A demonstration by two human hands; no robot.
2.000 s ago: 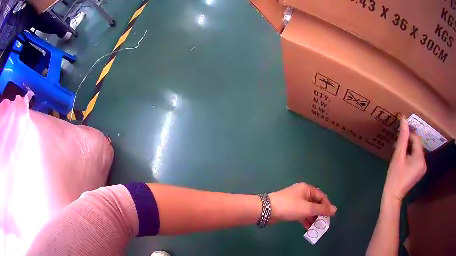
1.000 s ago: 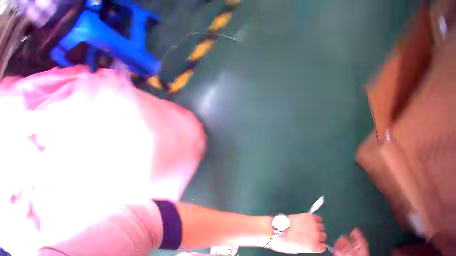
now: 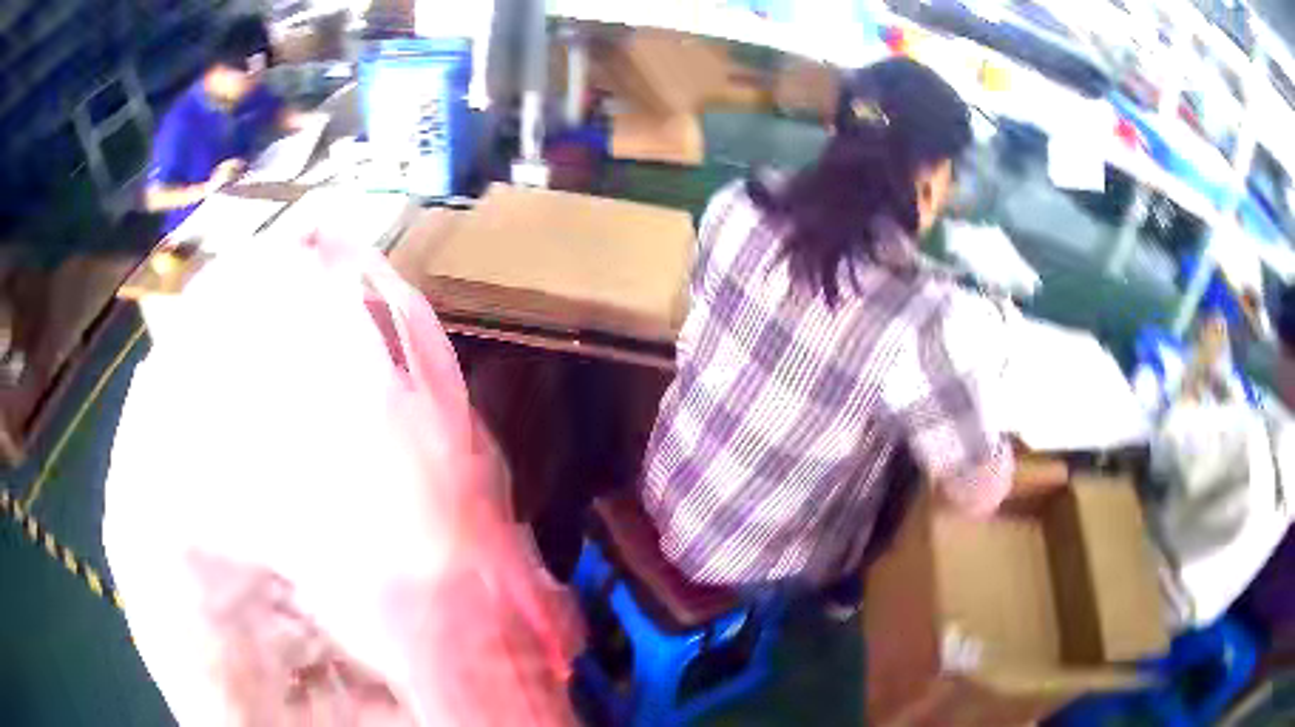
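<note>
Neither of my hands is in the picture, and no sticker strip shows. Nearest in front of me on the left is a large pink plastic sack [image 3: 327, 469], bulging and upright, its left side washed out by glare. The view is somewhat blurred. On the right, an open brown carton [image 3: 994, 582] stands with its flaps up and a small whitish patch near its front inner edge.
A person in a checked shirt [image 3: 810, 384] sits on a blue plastic stool [image 3: 682, 660] facing a bench. Flat cardboard [image 3: 568, 256] is stacked behind the sack, near a blue bin [image 3: 415, 114]. Another person in blue [image 3: 199, 142] is at the far left. Floor tape [image 3: 57, 547] runs at left.
The view has swung up and left from the floor and cartons to the sack and seated person. Both my hands, seen before near the bottom, have left the picture.
</note>
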